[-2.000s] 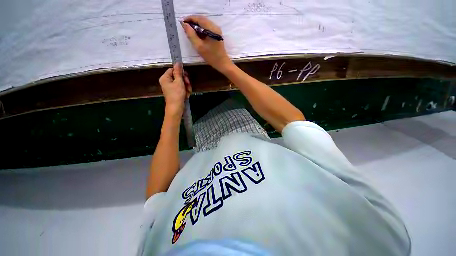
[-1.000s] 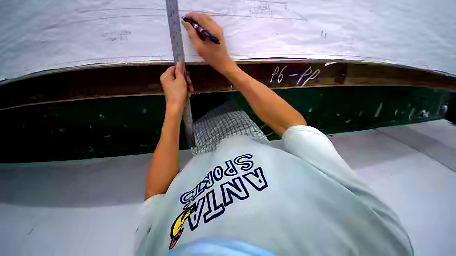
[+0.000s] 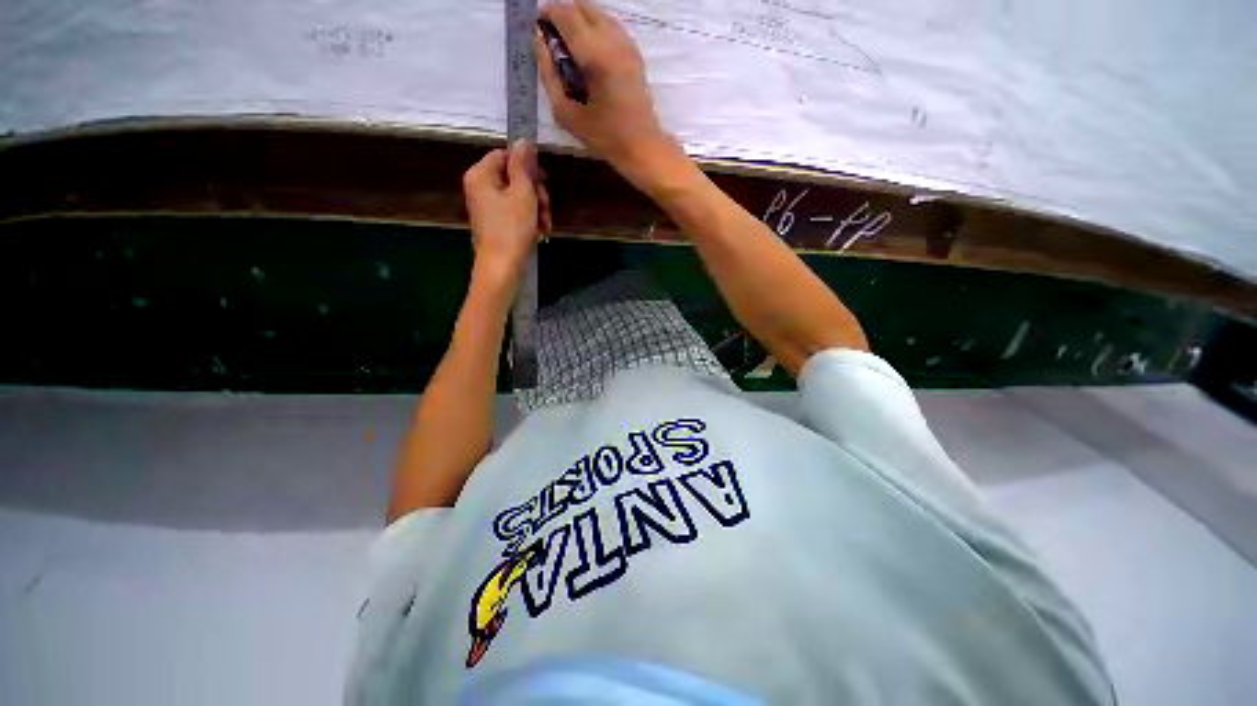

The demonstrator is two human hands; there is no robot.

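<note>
The steel rule [image 3: 521,97] lies across the front edge of the white pattern sheet [image 3: 345,90], its far end cut off by the top of the picture. Its near part hangs past the table edge towards my body. My left hand [image 3: 506,207] grips the rule at the table edge. My right hand [image 3: 604,83] holds the black marking pen [image 3: 561,62] just right of the rule, over the sheet. The pen's tip is close to the rule; whether it touches the sheet I cannot tell.
The brown table edge [image 3: 345,173] bears pale handwriting, "P6-PP". The dark green table side [image 3: 276,304] is below it, then the pale floor [image 3: 166,538]. Thin drawn lines and small labels show on the sheet. My checked garment and printed T-shirt are in front.
The view has shifted and turned a little, so the rule and both hands appear higher and further right. Both hands keep their holds. The pen looks more upright beside the rule.
</note>
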